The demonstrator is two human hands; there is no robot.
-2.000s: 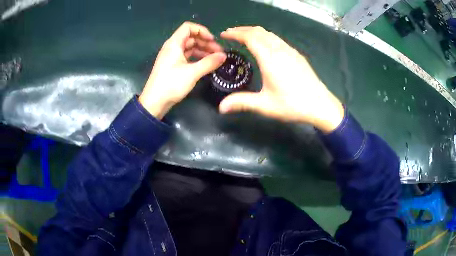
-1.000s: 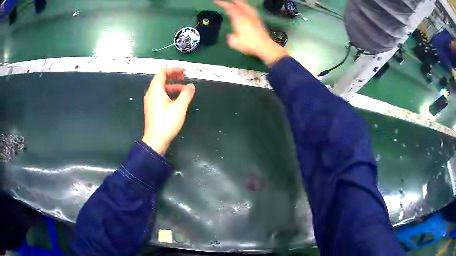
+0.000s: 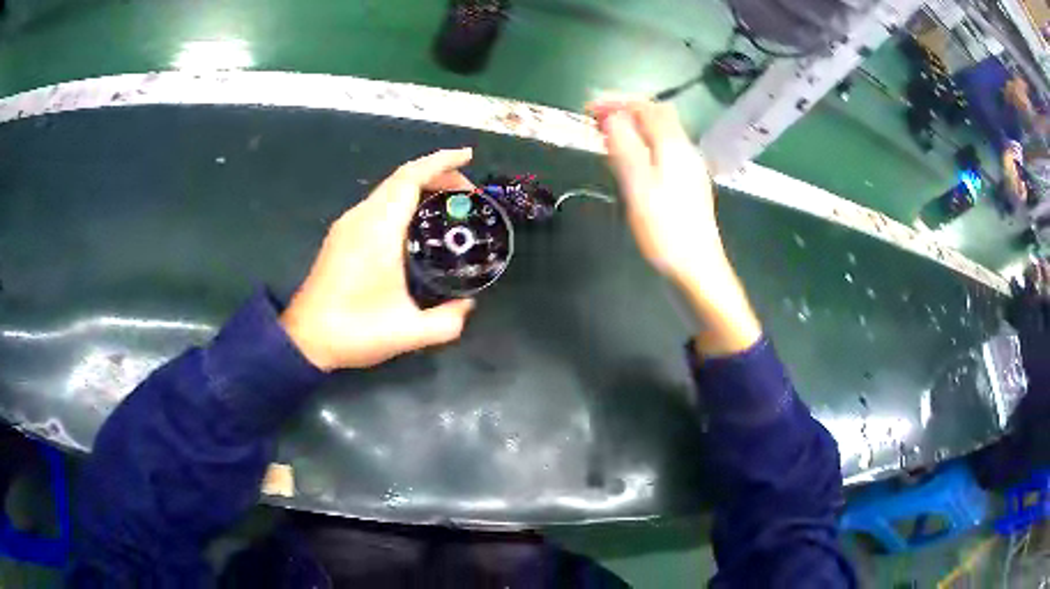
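Note:
A black round housing stands over the dark-green bench, its open face up, showing a pale central hub ring. A pale green disc lies at its upper rim. My left hand is around the housing's left side, fingers above and thumb below. A dark top assembly lies against the housing's upper right, with thin wires and a small blue spot. A white lead runs from it toward my right hand, which is raised to the right, fingers together and blurred; whether it holds anything is unclear.
A pale metal rail edges the green belt. A black unit stands on the belt. A small tan block lies at the near bench edge. A grey post rises at upper right. A blue stool is below right.
Both hands have come back toward the bench from the rail and belt. My left hand now has a housing, with the wired assembly beside it. Fewer units show on the belt.

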